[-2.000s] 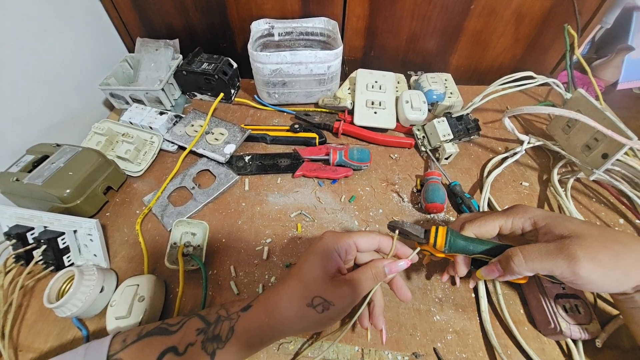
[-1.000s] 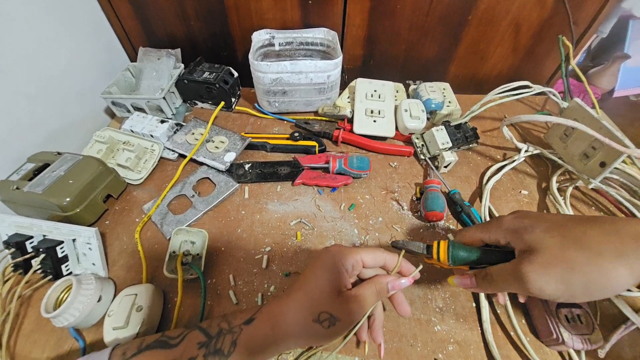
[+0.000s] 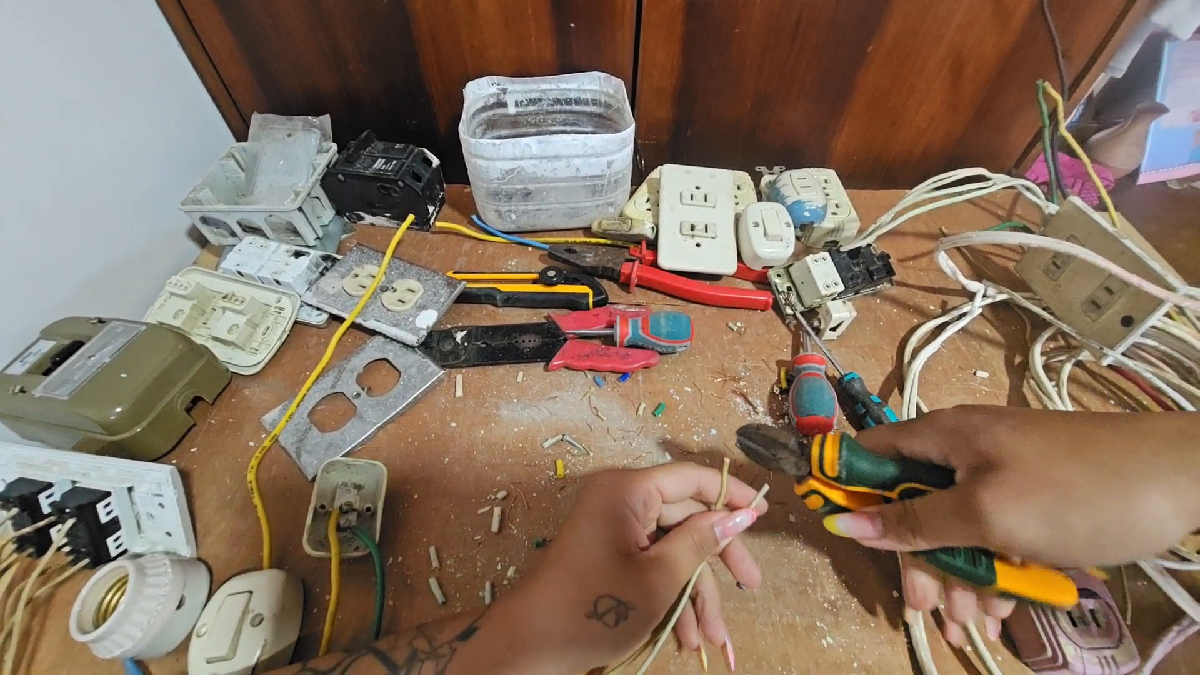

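Observation:
My left hand (image 3: 647, 553), low in the middle of the view, pinches two cream insulated wires (image 3: 684, 600); their ends stick up apart between thumb and fingers. Over at the right, my right hand (image 3: 1012, 497) is closed around green-and-orange diagonal cutting pliers (image 3: 867, 469). The pliers' jaws point left, a short way above and right of the wire ends, and do not touch them. Just behind the pliers lie a red-and-grey screwdriver (image 3: 812, 394) and a blue-and-black screwdriver (image 3: 864, 401). Beyond my left hand are a red-handled wire stripper (image 3: 605, 354) and a stubby screwdriver (image 3: 653, 332).
Red-handled pliers (image 3: 698, 285) and a yellow-and-black utility knife (image 3: 530, 289) lie farther back, before a white plastic container (image 3: 548, 155). Outlets, switches and a lamp socket (image 3: 141, 605) line the left. Coiled white cables (image 3: 923, 347) fill the right. Insulation scraps (image 3: 496, 518) litter the wooden tabletop.
The pliers' jaws, at the wire ends two seconds ago, have moved off to the right, and their handles are now spread wider. My left hand still holds the wires.

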